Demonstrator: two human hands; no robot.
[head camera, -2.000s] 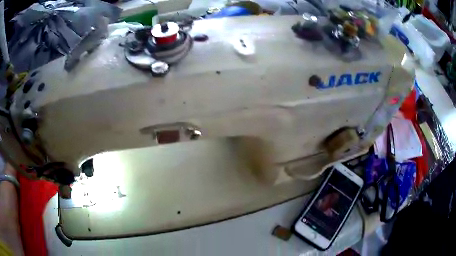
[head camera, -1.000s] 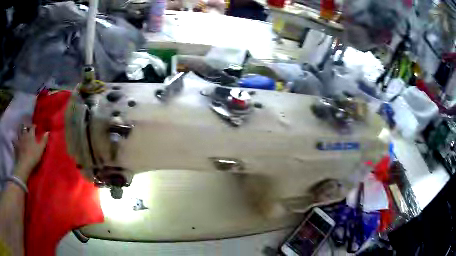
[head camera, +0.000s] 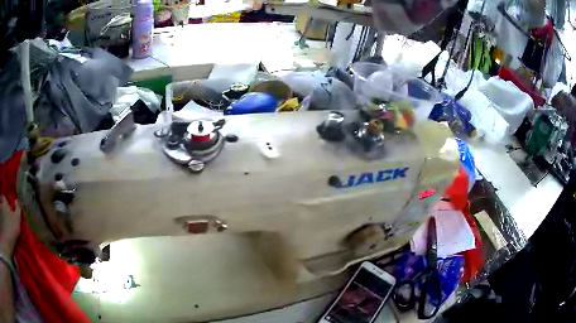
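Note:
Red fabric (head camera: 39, 271) lies at the left edge, left of the needle end of the cream sewing machine (head camera: 265, 183), its corner reaching the bright lamp glow. My left hand (head camera: 9, 230) is at the far left edge, partly cut off, resting on the red fabric; its fingers are too blurred and cropped to tell if they grip it. A band shows at the wrist. My right hand is not in view. The presser foot area (head camera: 117, 277) is washed out by the lamp.
A smartphone (head camera: 360, 296) lies right of the bed, beside black-handled scissors (head camera: 429, 284). A grey fabric bundle (head camera: 76, 88) is behind the machine's left end. A parts tray with a blue item (head camera: 252, 103) and a clear tub (head camera: 379, 79) stand behind the arm.
The camera view has shifted, so the machine sits further left and lower than a second ago. The hand and red fabric now show only at the left edge.

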